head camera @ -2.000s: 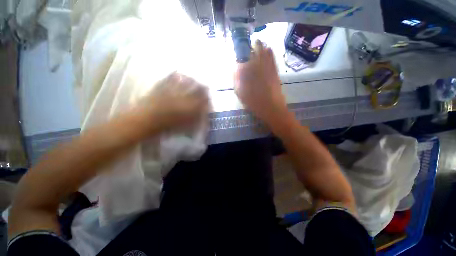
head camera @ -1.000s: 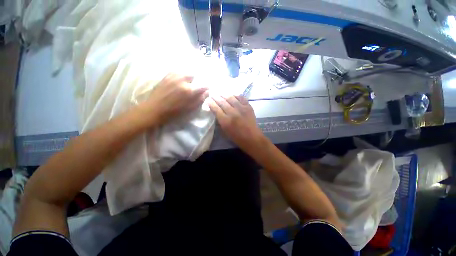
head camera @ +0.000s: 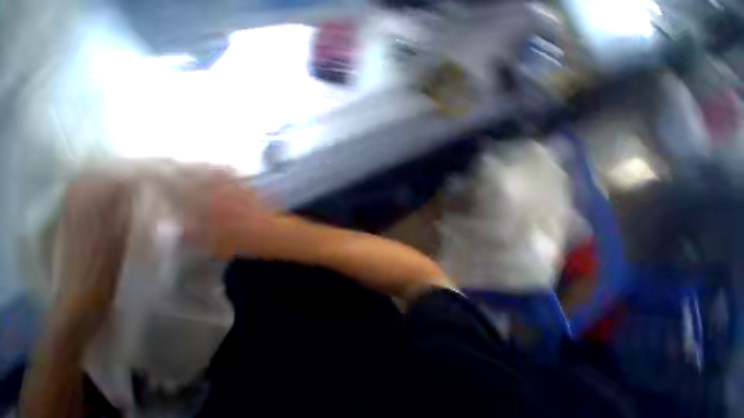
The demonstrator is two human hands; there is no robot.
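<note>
The frame is strongly blurred. Cream cloth (head camera: 167, 294) hangs over the table's front edge and the lap at the left. My left hand (head camera: 98, 196) is on the cloth at the far left; its fingers cannot be made out. My right hand (head camera: 224, 208) is at the cloth's right side, near the table edge, also blurred. Whether either hand grips the cloth cannot be told. Strong glare covers the table behind the hands, and the needle area cannot be made out.
A dark and reddish phone (head camera: 334, 53) lies on the table. Yellow-handled scissors (head camera: 447, 88) lie right of it. Cream cloth (head camera: 514, 216) is heaped in the blue crate (head camera: 602, 237) at the right, with something red beside it.
The view has swung to the right and blurred, so table, phone and scissors appear further left and tilted. Both hands and the cloth now show at the far left.
</note>
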